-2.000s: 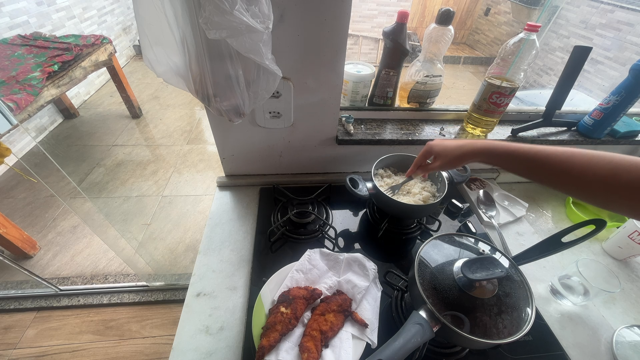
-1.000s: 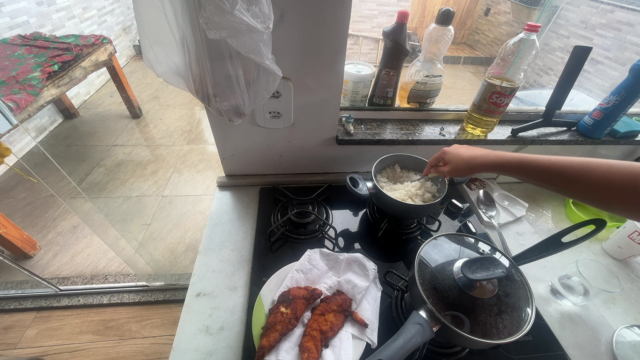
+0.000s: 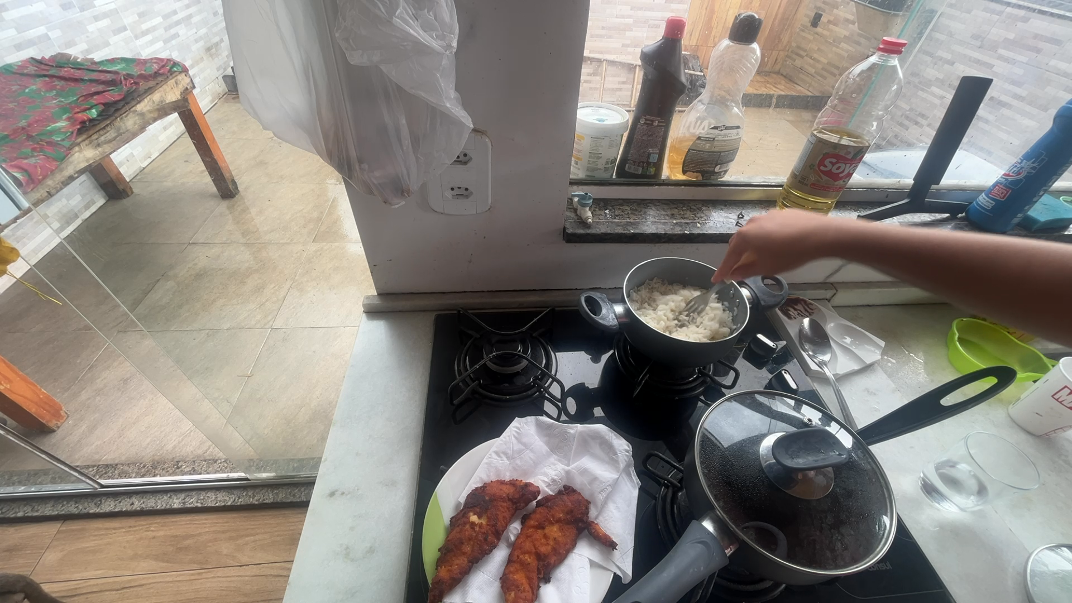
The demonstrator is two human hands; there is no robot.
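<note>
My right hand [image 3: 769, 243] comes in from the right and is closed around the handle of a metal fork [image 3: 697, 305], its tines in the white rice [image 3: 674, 311]. The rice lies in a dark two-handled pot [image 3: 680, 350] on the back burner of a black glass cooktop. In front of it stands a covered pan with a glass lid [image 3: 737, 469]. On the left, pieces of browned, fried food [image 3: 544, 536] rest on a paper towel [image 3: 586, 448] over a plate [image 3: 437, 528]. My left hand is out of view.
A spoon [image 3: 816, 342] lies right of the cooktop, near a green dish [image 3: 988, 352], a white cup [image 3: 1047, 402] and a clear glass [image 3: 963, 477]. The black pan handle [image 3: 946, 402] juts right. An oil bottle [image 3: 825, 167] and other bottles line the window. A plastic bag [image 3: 394, 92] hangs upper left.
The fork's tines show in the rice, as they did two seconds ago; one second ago they were not plainly visible. My right hand has shifted slightly over the pot's right rim.
</note>
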